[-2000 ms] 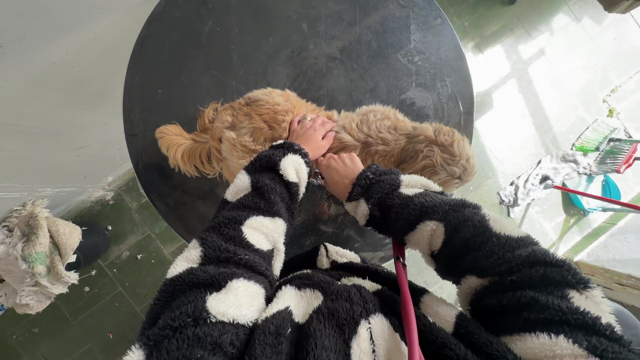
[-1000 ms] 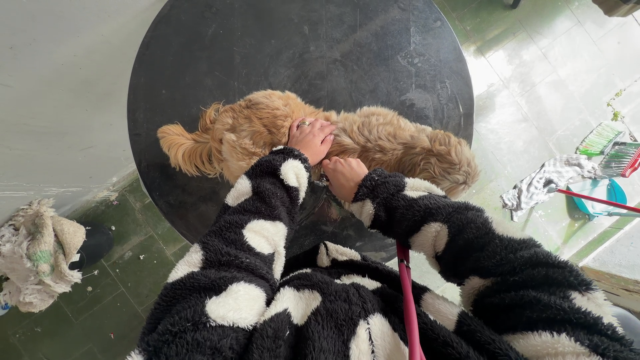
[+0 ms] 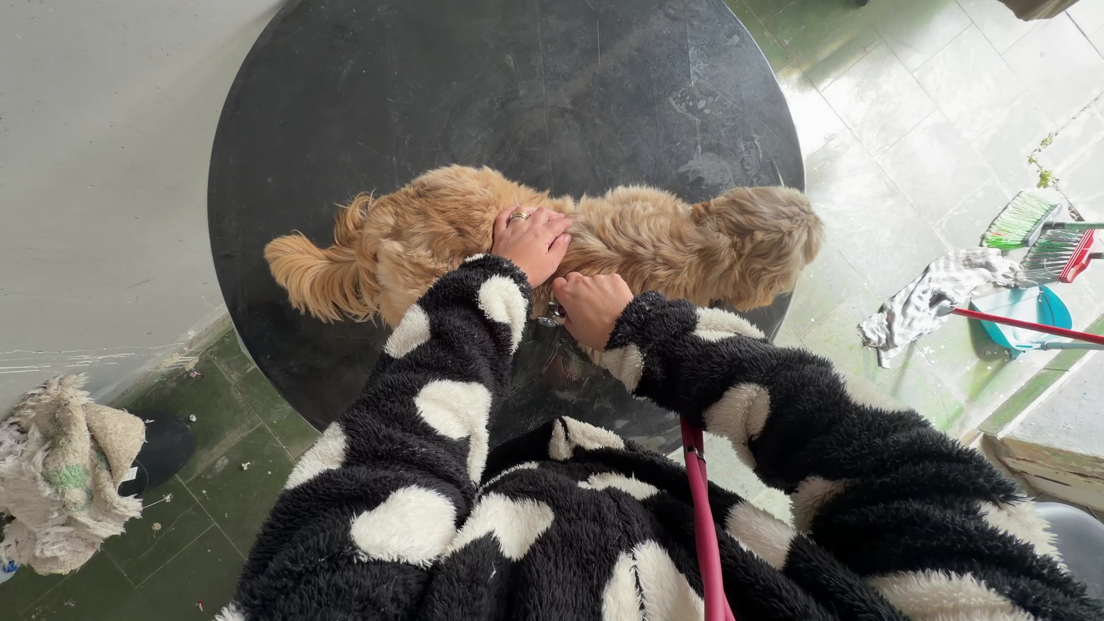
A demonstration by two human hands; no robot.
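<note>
A dog with curly golden-tan fur point(image 3: 642, 237) is on a round black table point(image 3: 483, 95), its tail point(image 3: 315, 267) to the left and its head point(image 3: 763, 237) at the right edge. My left hand point(image 3: 532, 241), with a ring on one finger, rests on the dog's back, fingers together and fairly straight. Just to its right, my right hand point(image 3: 592, 306) is curled against the dog's near side. A small shiny metal object point(image 3: 549, 317) pokes out beside its fingers; most of it is hidden, so its kind cannot be told.
A pink strap point(image 3: 705, 526) hangs by my right sleeve. Brooms point(image 3: 1022, 220), a striped cloth point(image 3: 940, 293) and a blue dustpan point(image 3: 1022, 315) are on the tiled floor at right. At lower left a shaggy mop or rag point(image 3: 69, 474) stands near a dark round object point(image 3: 164, 453). A wall borders the left.
The dog's head has shifted a little toward the far side of the table. Both hands remain at about the same places on its body.
</note>
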